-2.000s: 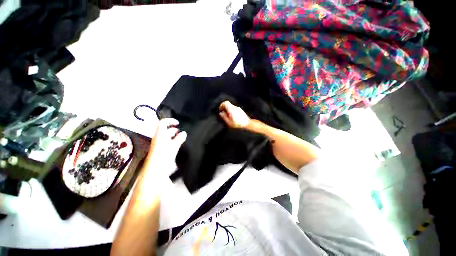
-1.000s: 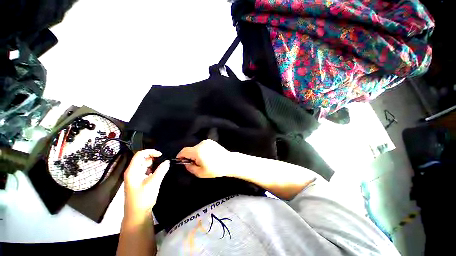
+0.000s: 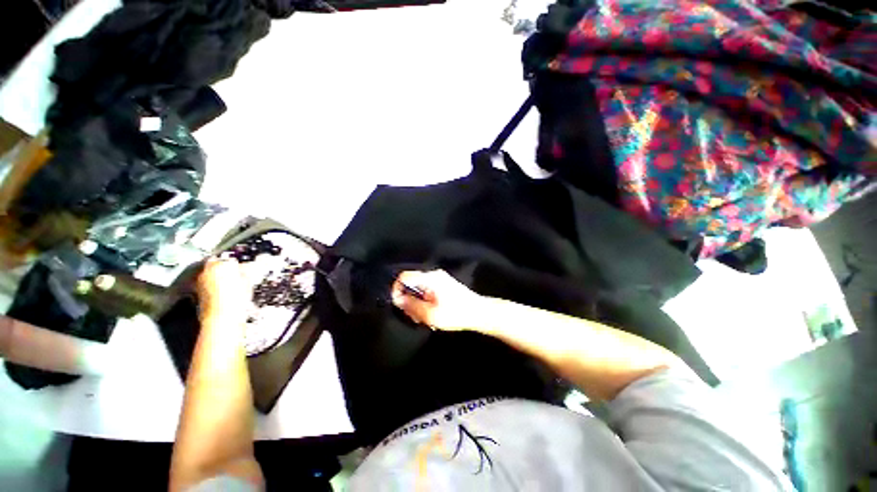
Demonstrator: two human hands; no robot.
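Note:
A black garment (image 3: 481, 221) lies spread on the white table and reaches my lap. My right hand (image 3: 438, 300) is over it, with the fingers closed on a slim dark piece; I cannot tell if this is a tool or a fold of cloth. My left hand (image 3: 221, 288) is over the left side of the white oval dish (image 3: 279, 330). Its fingertips are unclear, so I cannot tell if it holds anything. Small dark round pieces (image 3: 281, 288), perhaps buttons, lie heaped in the dish to the right of my left hand.
The dish sits on a brown-olive flat piece (image 3: 288, 370). Floral garments (image 3: 692, 125) are piled at the upper right. Black garments (image 3: 144, 58) and crinkled clear plastic (image 3: 154, 216) are at the upper left. Another person's blurred arm (image 3: 43, 346) shows at the left edge.
My left hand has left the garment beside my right hand and moved left to the dish. My right hand stays closed over the garment. The view has shifted, so the scene sits further right.

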